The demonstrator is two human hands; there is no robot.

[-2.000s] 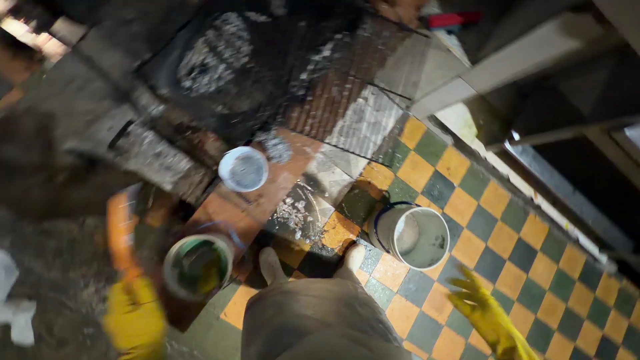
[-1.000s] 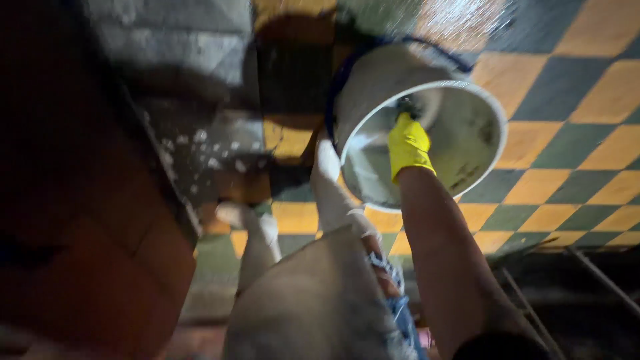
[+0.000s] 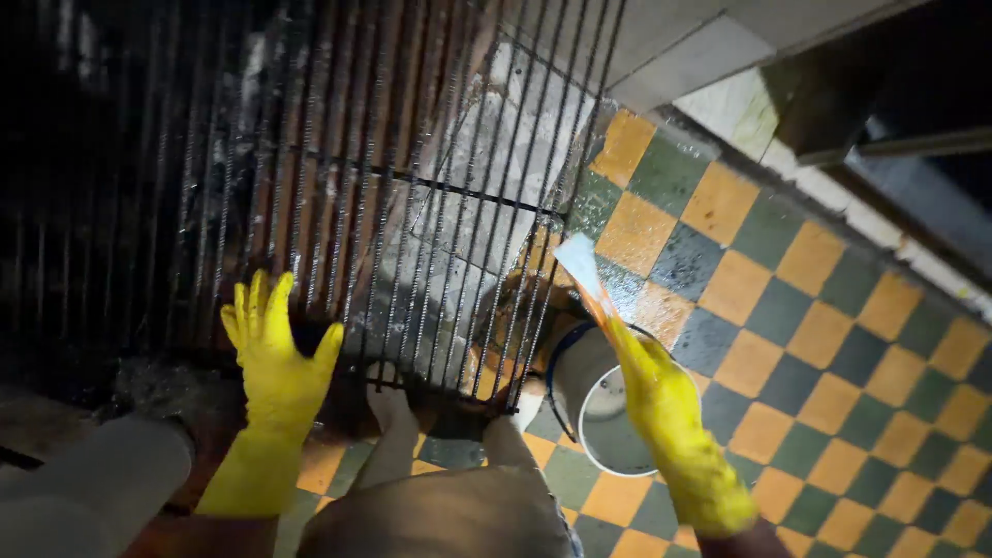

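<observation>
A large wire grill rack [image 3: 442, 186] of ribbed metal bars spans the upper left and middle. My left hand [image 3: 279, 349], in a yellow rubber glove, lies at its near edge with fingers spread; whether it touches the bars I cannot tell. My right hand [image 3: 659, 387], gloved alike, grips a tool with an orange handle and a pale flat end [image 3: 580, 260], perhaps a scraper or brush. That end is at the rack's right edge. Below my right hand stands a white bucket [image 3: 612, 426] with greyish liquid, partly hidden by the glove.
Wet-looking orange and dark green checkered floor tiles [image 3: 783, 310] extend to the right, bordered by a pale ledge [image 3: 806, 182]. My feet [image 3: 391, 403] are beneath the rack's near edge. A pale rounded container [image 3: 132, 465] stands at lower left, blurred.
My right hand has come out of the bucket and now holds the orange-handled tool over the rack's edge. The raised rack and my left hand have come into view.
</observation>
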